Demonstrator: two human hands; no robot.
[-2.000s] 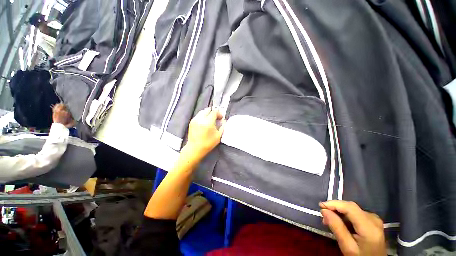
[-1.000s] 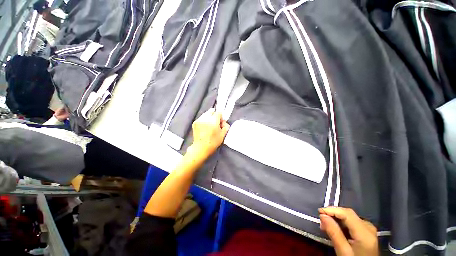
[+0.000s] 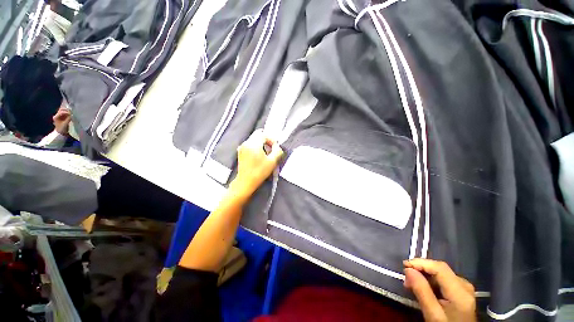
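A large dark-grey garment [image 3: 371, 251] with white trim lies over the table edge. A white rounded pocket flap [image 3: 346, 185] lies on its front panel. My left hand [image 3: 257, 162] pinches the front edge of the panel, left of the flap, with fingertips together. My right hand [image 3: 440, 288] pinches the bottom hem between thumb and index finger, where the double white stripe [image 3: 420, 207] meets the white piping [image 3: 333, 249]. A fine thread shows faintly on the cloth right of the stripe. No needle can be made out.
A grey sleeve piece with a white end band [image 3: 217, 171] lies left of the panel. More grey garments [image 3: 94, 94] lie on the white table [image 3: 151, 148] at far left, beside another person's hand [image 3: 61, 119]. A blue bin [image 3: 252, 277] with tan cloth stands below the table edge.
My left hand has shifted slightly and its thumb and finger now form a small loop. My right hand stays at the hem. The other person's hand at far left has moved.
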